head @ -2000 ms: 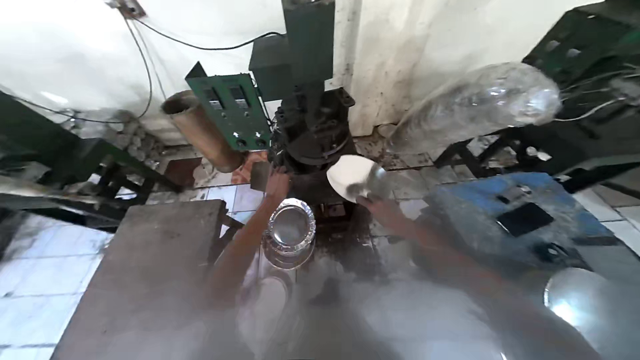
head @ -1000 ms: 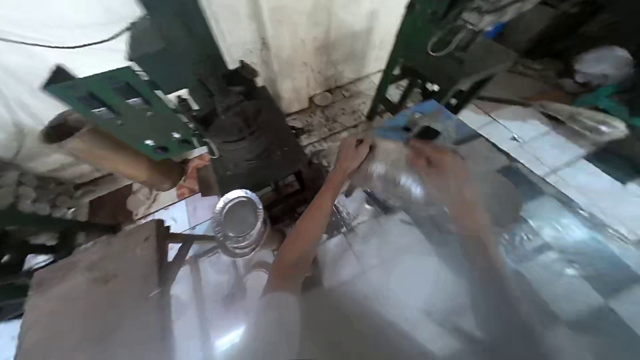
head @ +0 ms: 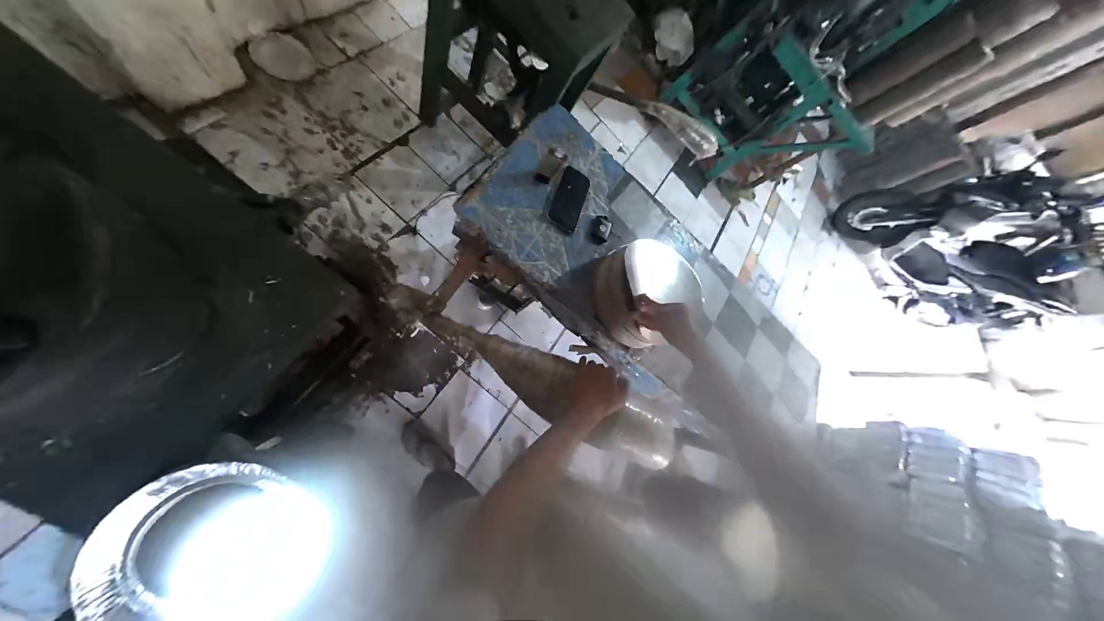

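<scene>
My right hand (head: pixel 668 321) is at the near edge of a stack of round discs with a bright top (head: pixel 662 274), which stands on a blue-patterned table (head: pixel 517 226); its fingers touch the rim, but the grip is unclear. My left hand (head: pixel 598 388) is lower and to the left, with bent fingers over a long plastic-wrapped bundle (head: pixel 535 375); whether it grips this cannot be told. At the bottom left, a shiny foil plate (head: pixel 108 552) lies close to the camera, partly washed out by glare. Blur covers both forearms.
A black phone (head: pixel 568 199) and small objects (head: pixel 601 228) lie on the blue table. Dark green machinery (head: pixel 155 285) fills the left side. A green metal frame (head: pixel 798 78) stands at the top right, and a motorcycle (head: pixel 975 250) is beyond the tiled floor. Clear plastic-wrapped stacks (head: pixel 966 492) are at lower right.
The view has swung far to the right. Two seconds ago my right hand was at a pale round disc near the machine; now it is at the stack on the blue table.
</scene>
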